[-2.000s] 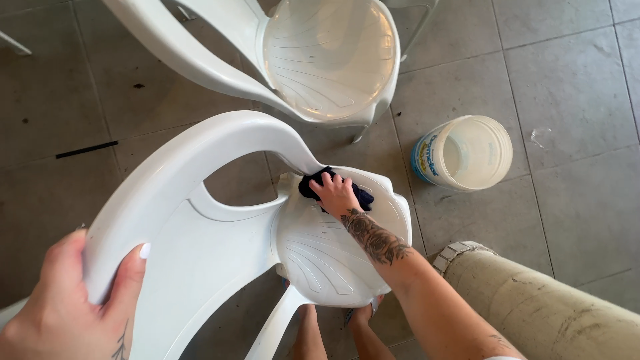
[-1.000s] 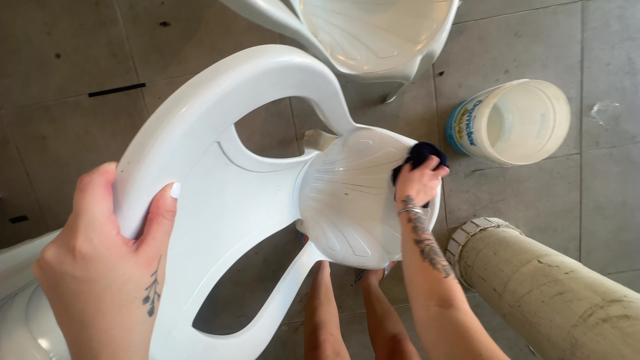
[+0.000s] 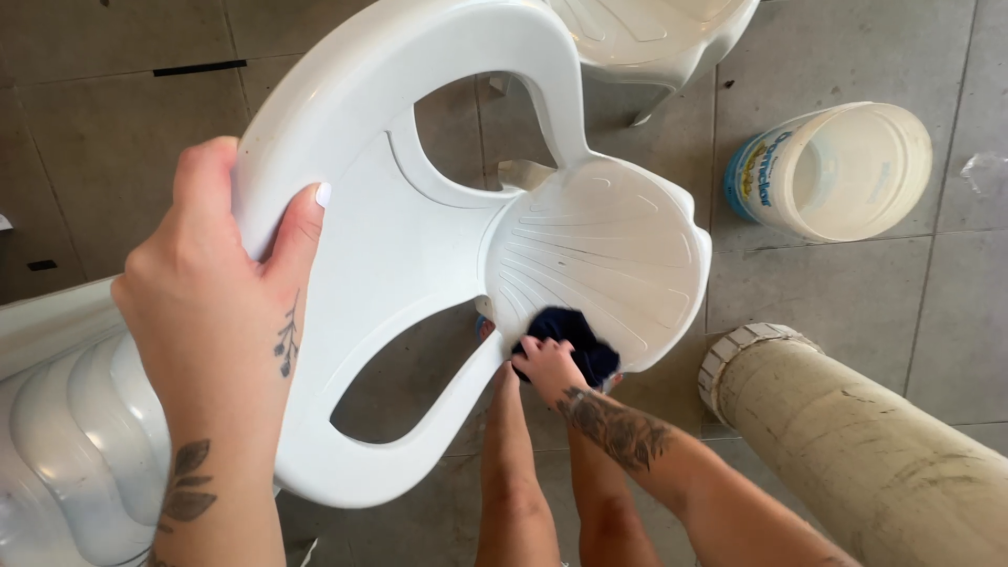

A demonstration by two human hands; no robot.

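Observation:
A white plastic armchair (image 3: pixel 339 197) tilts below me, its seat marked with a shell-like pattern of grooves. My left hand (image 3: pixel 228 244) grips the top edge of its backrest, thumb on the front face. My right hand (image 3: pixel 551 366) holds a dark navy cloth (image 3: pixel 571 342) pressed to the seat near the base of the lower armrest. The cloth is bunched, and part of it lies under my fingers.
Another white plastic chair (image 3: pixel 661 39) stands beyond this one. An open plastic bucket (image 3: pixel 858 173) with a blue label is on the tiled floor at right. A thick round column (image 3: pixel 858 441) rises at lower right. Translucent ribbed plastic (image 3: pixel 87 441) is at lower left.
My right hand and the cloth have moved from the seat's front edge to the side by the lower armrest. Two seconds ago they were near the upper armrest. My left hand keeps hold of the backrest.

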